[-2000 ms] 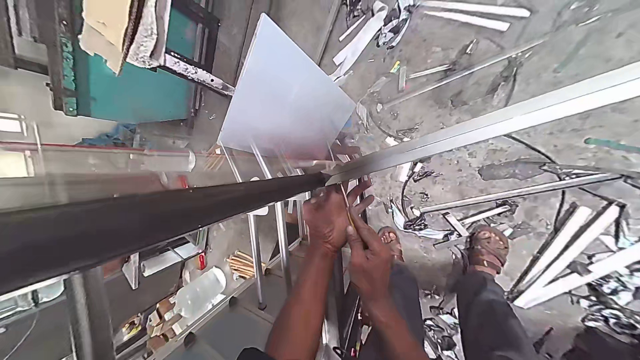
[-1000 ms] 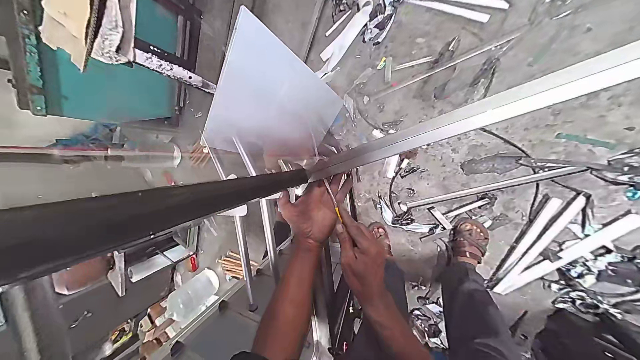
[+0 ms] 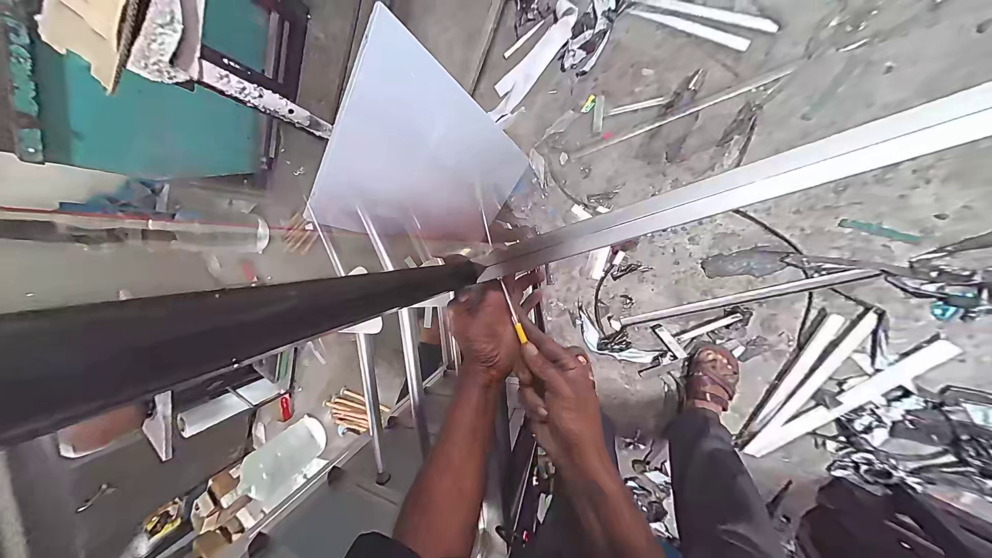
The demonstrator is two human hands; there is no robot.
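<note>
A long metal profile (image 3: 697, 198), bright on the right, meets a dark bar (image 3: 232, 329) that runs off to the left; their joint lies just above my hands. My left hand (image 3: 487, 325) is under this joint, its palm and fingers against it, the fingertips partly hidden behind the metal. In my right hand (image 3: 559, 380) is a thin tool with a yellow collar (image 3: 520, 333), probably a screwdriver, whose slender shaft points up to the joint. Whether the tip touches the metal cannot be told.
A pale square panel (image 3: 422, 128) stands beyond the joint, with metal tubes (image 3: 370, 387) below it. White profile offcuts (image 3: 821, 380) and scraps litter the concrete floor near my sandalled foot (image 3: 711, 376). At lower left are a clear plastic bottle (image 3: 285, 456) and wooden sticks (image 3: 353, 411).
Both hands stay at the joint. My left hand was more open with its palm showing one second ago. The yellow part of the tool shows more clearly than two seconds ago.
</note>
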